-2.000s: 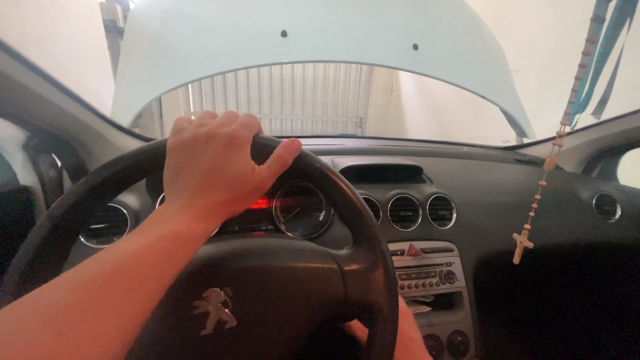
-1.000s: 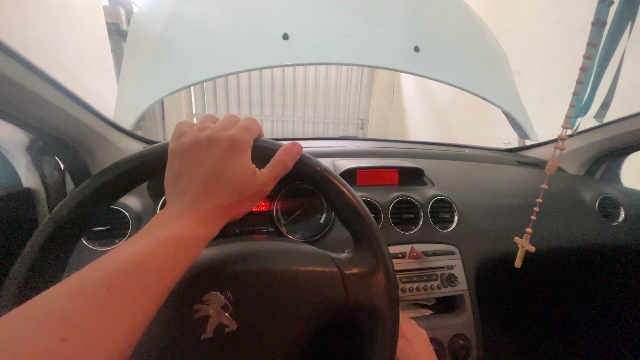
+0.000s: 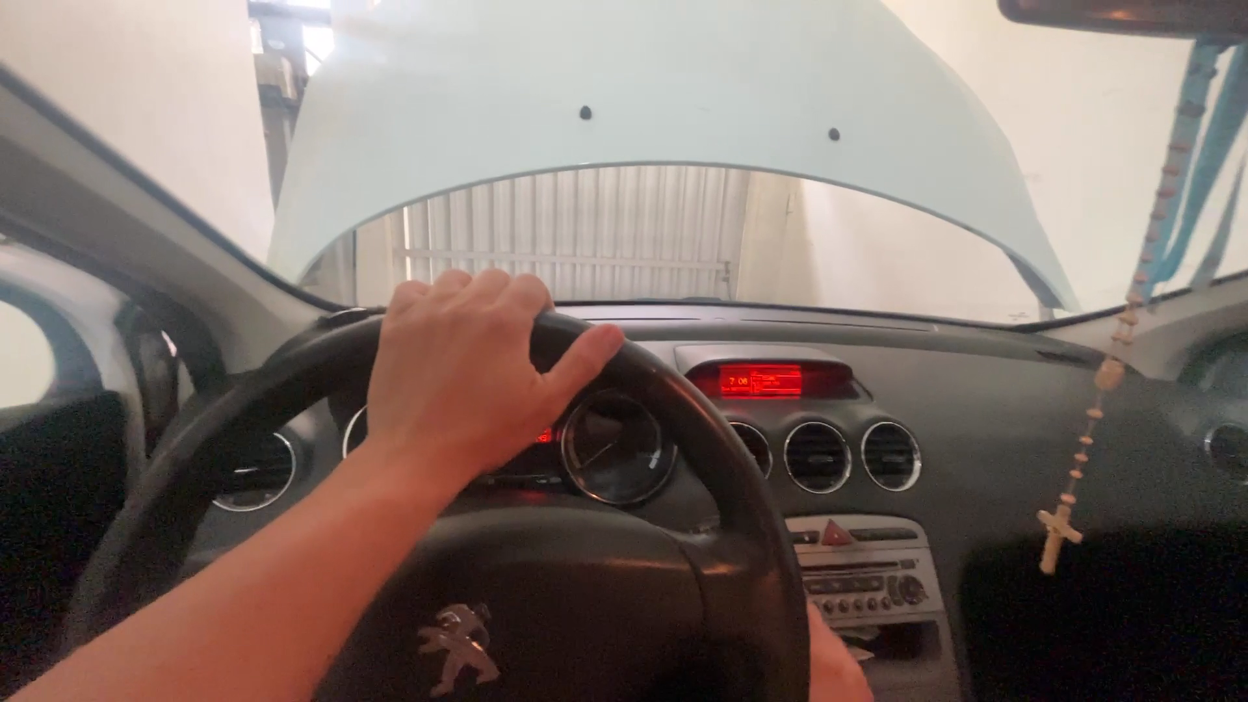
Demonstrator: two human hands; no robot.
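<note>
My left hand [image 3: 463, 370] grips the top of the black steering wheel [image 3: 746, 468], fingers over the rim and thumb along its near side. A Peugeot lion emblem marks the wheel's hub. Low on the right, a small part of my right hand or forearm [image 3: 834, 663] shows behind the wheel's rim; its fingers are hidden. Past the rim sit the instrument gauge [image 3: 617, 447] and a lit red dashboard display [image 3: 760, 380].
Beyond the windshield stands the raised pale hood [image 3: 702, 88], with a ribbed metal gate [image 3: 585, 229] visible under it. A beaded rosary with a cross [image 3: 1058, 536] hangs at right. Round air vents [image 3: 817, 456] and the car radio [image 3: 863, 590] occupy the centre console.
The dashboard display was dark, then plain red, and now shows characters. My left hand has stayed on the wheel. Less of my right arm shows than in the earliest frame.
</note>
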